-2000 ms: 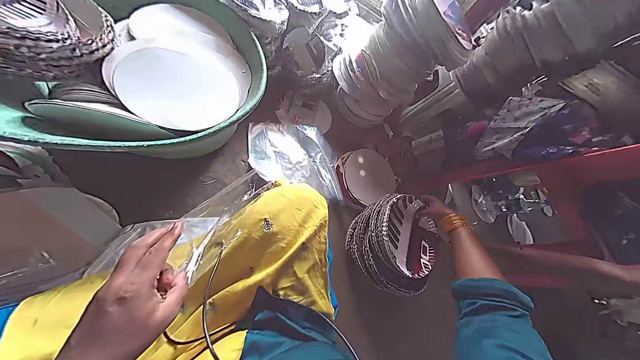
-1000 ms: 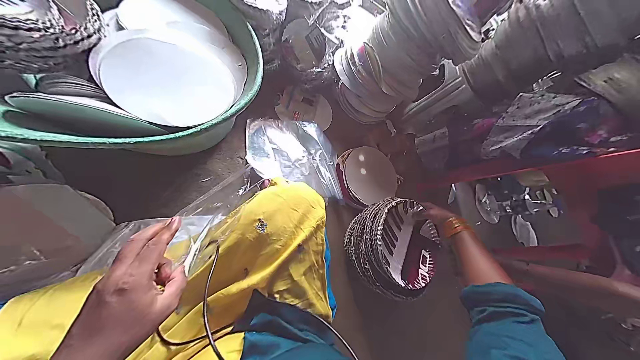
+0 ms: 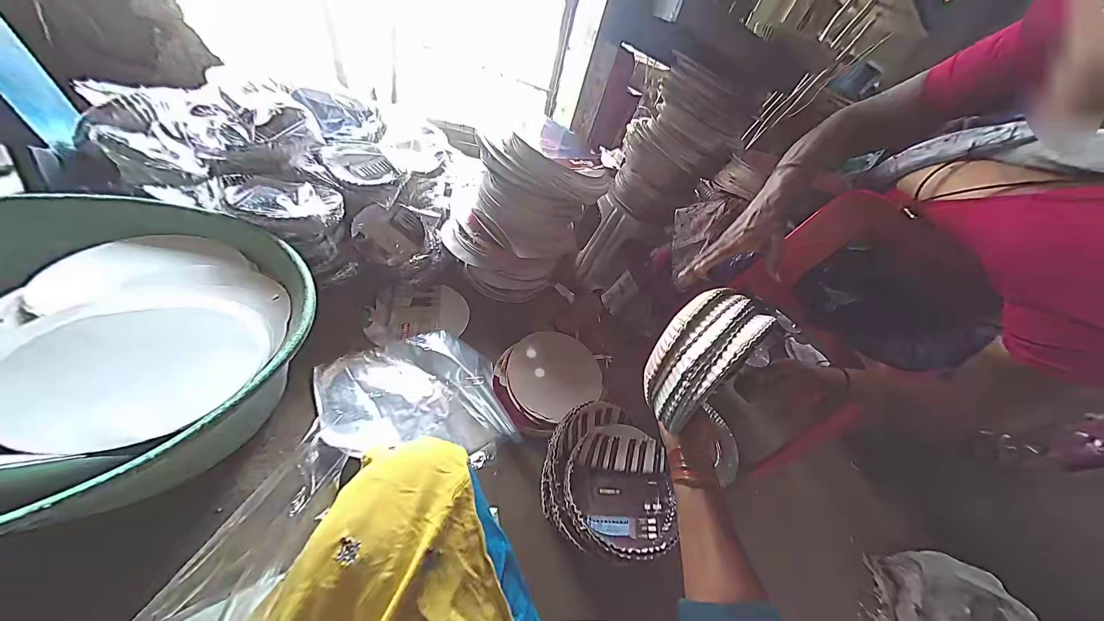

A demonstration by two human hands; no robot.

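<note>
Raised in my right hand (image 3: 700,444) is a stack of round rimmed pieces (image 3: 703,354) with crimped, braided-looking edges, tilted on its side. Another person's hand (image 3: 789,388) is close beside the stack; whether it touches it cannot be told. Just left of my wrist, more round pieces with crimped edges and striped printing (image 3: 617,492) rest on the floor. A round white disc (image 3: 554,377) lies on darker round pieces behind them. My left hand is out of view. Clear plastic bags (image 3: 397,397) lie by the knee in yellow cloth.
On the left is a green tub (image 3: 302,319) holding large white discs (image 3: 147,371). Plastic-wrapped bundles (image 3: 276,203) and tall stacks of discs (image 3: 517,216) stand at the back. A person in red reaches an arm (image 3: 802,181) from the right, near a red frame (image 3: 828,228).
My right hand has lifted part of the crimped-edge stack off the floor. My left hand has left the view. The person in red has come into sight as the view swung upward.
</note>
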